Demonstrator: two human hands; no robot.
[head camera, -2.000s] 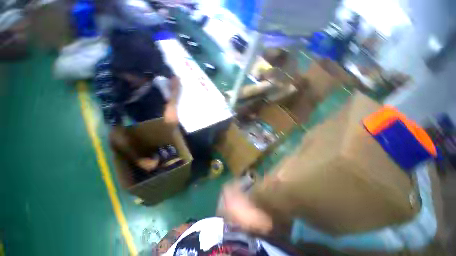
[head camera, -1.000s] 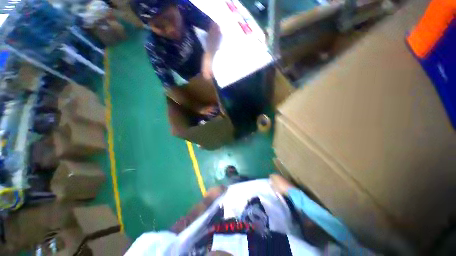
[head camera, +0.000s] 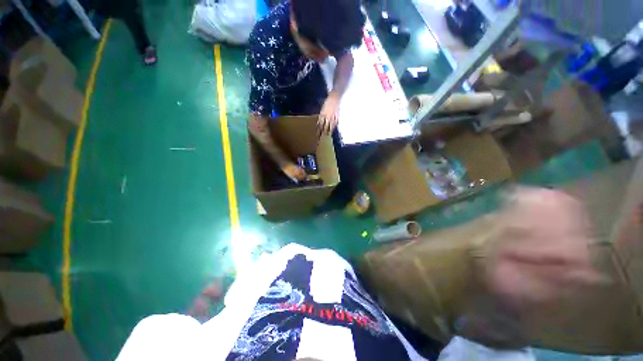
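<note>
A large brown carton (head camera: 451, 282) stands at the lower right, partly blurred. My right hand (head camera: 539, 243) is large and blurred in front of it; its fingers point left, and whether it grips anything is not clear. A small blurred skin-toned patch beside my white shirt at the lower left appears to be my left hand (head camera: 208, 295); its fingers cannot be made out. A pale blue strip (head camera: 564, 355) shows at the bottom right edge.
A seated coworker (head camera: 296, 63) reaches into an open carton (head camera: 296, 204) with dark items. A white-topped table (head camera: 366, 120) stands alongside. A scrap carton (head camera: 405, 190), tape roll (head camera: 359, 202) and grey tube (head camera: 397, 231) lie ahead. Brown cartons (head camera: 35, 127) line the left. Another person's leg (head camera: 137, 32) shows.
The view has swung, bringing the coworker nearer the centre. My right hand has risen from beside my shirt to in front of the carton. The orange and blue object has left clear view.
</note>
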